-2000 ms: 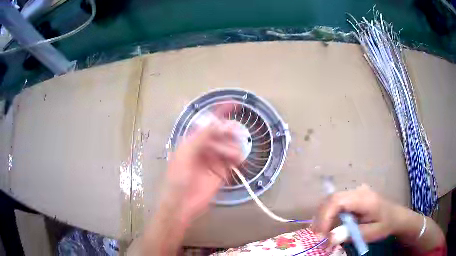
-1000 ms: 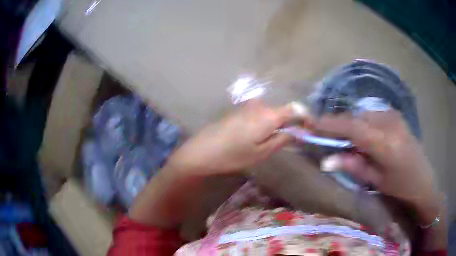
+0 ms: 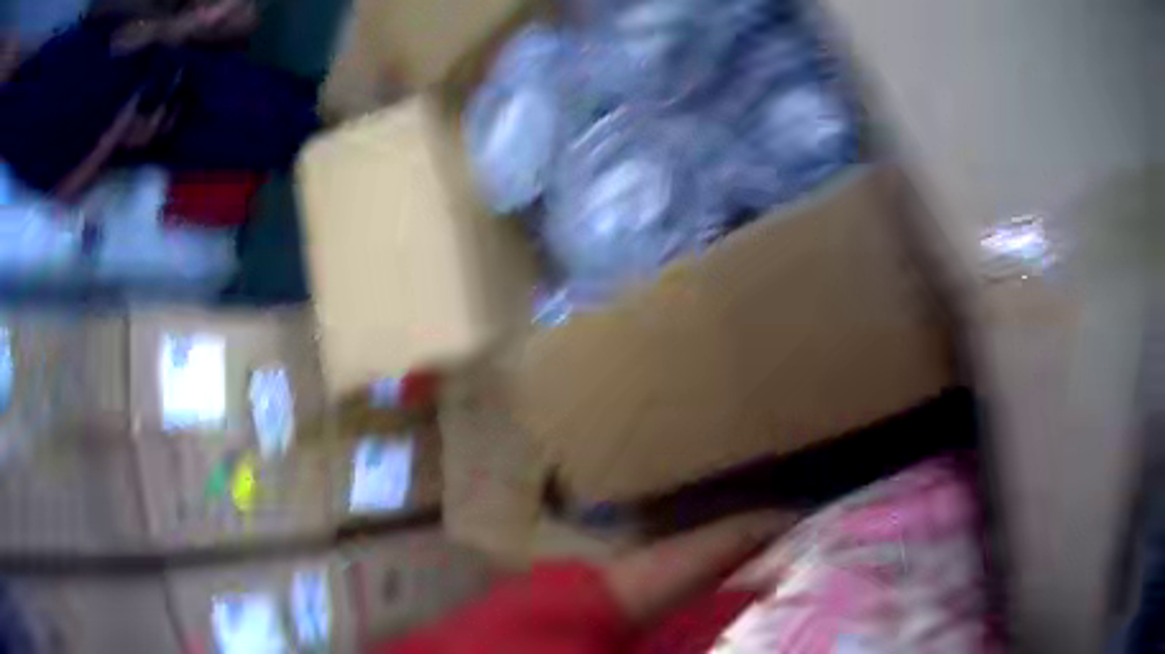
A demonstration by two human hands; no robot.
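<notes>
The view is strongly blurred. An open brown carton (image 3: 754, 364) stands in front of me with its flaps up. Several round clear-grey fan grilles (image 3: 626, 205) with pale centres lie in it, in shiny film. My left arm in a red sleeve reaches in from the bottom edge. My left hand (image 3: 754, 530) is low, below the carton and beside the patterned pink-white garment. Its fingers are too blurred to tell whether they hold anything. My right hand is out of the picture.
The cardboard-covered bench (image 3: 1048, 141) runs along the right. Stacked cartons (image 3: 294, 549) with white labels and green and yellow stickers are at the lower left. A person in dark clothing (image 3: 166, 77) is at the upper left, by pale blue and red things.
The view has swung left to the carton. The fan housing, wire bundle and right hand have left the picture. My left hand has parted from the right hand and moved low.
</notes>
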